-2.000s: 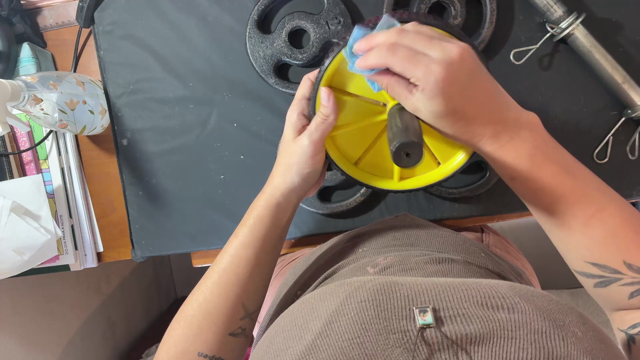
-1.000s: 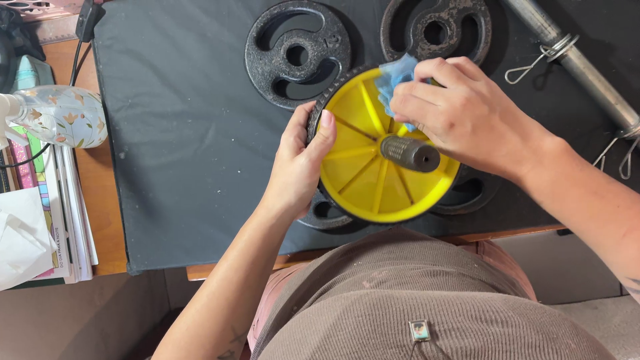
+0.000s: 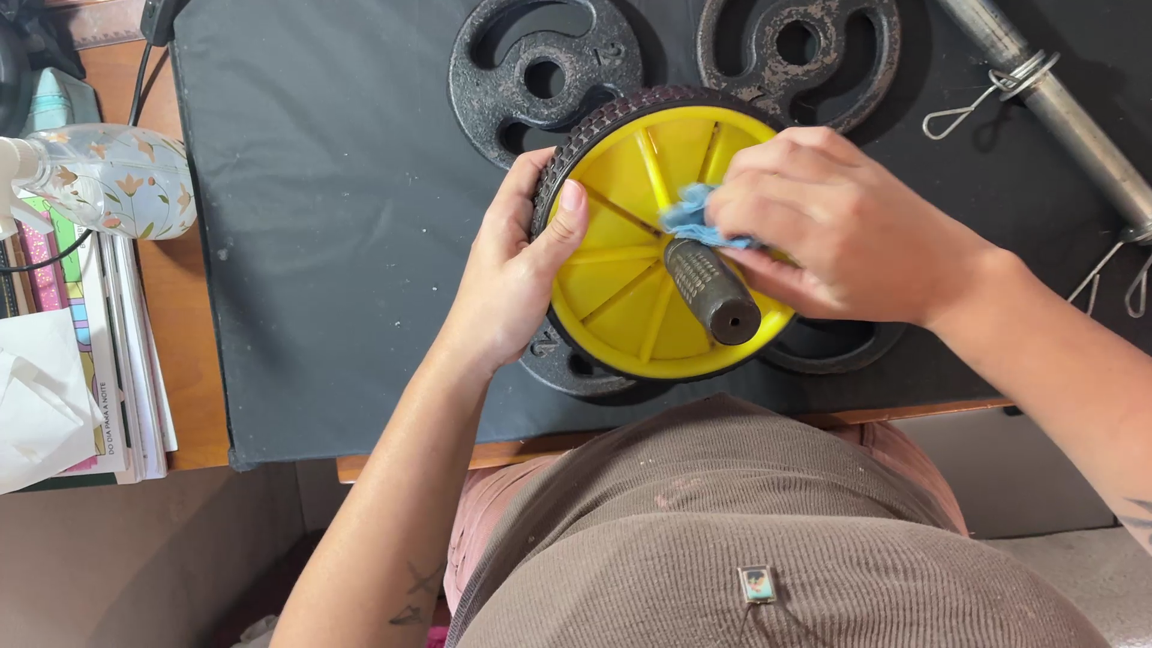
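A yellow ab wheel (image 3: pixel 612 270) with a black treaded tyre is held up over the dark mat, its black grip handle (image 3: pixel 711 292) pointing toward me. My left hand (image 3: pixel 531 252) clasps the tyre's left edge, thumb on the yellow face and fingers behind. In my right hand (image 3: pixel 819 225) is a crumpled blue cloth (image 3: pixel 691 216), pressed on the yellow spokes just above the handle's base. The right fingertips are partly hidden behind the hand and cloth.
Black weight plates (image 3: pixel 544 76), (image 3: pixel 796 54) lie behind and under the wheel. A metal bar (image 3: pixel 1071 126) with spring clips (image 3: pixel 963 112) is at upper right. At left are a floral spray bottle (image 3: pixel 121 180), books (image 3: pixel 135 360), white paper (image 3: pixel 40 396) and a cable (image 3: pixel 139 85).
My right hand and the blue cloth have moved from near the wheel's upper rim down to beside the handle's base. The wheel has tilted, its handle now pointing lower right; my left hand still holds the tyre.
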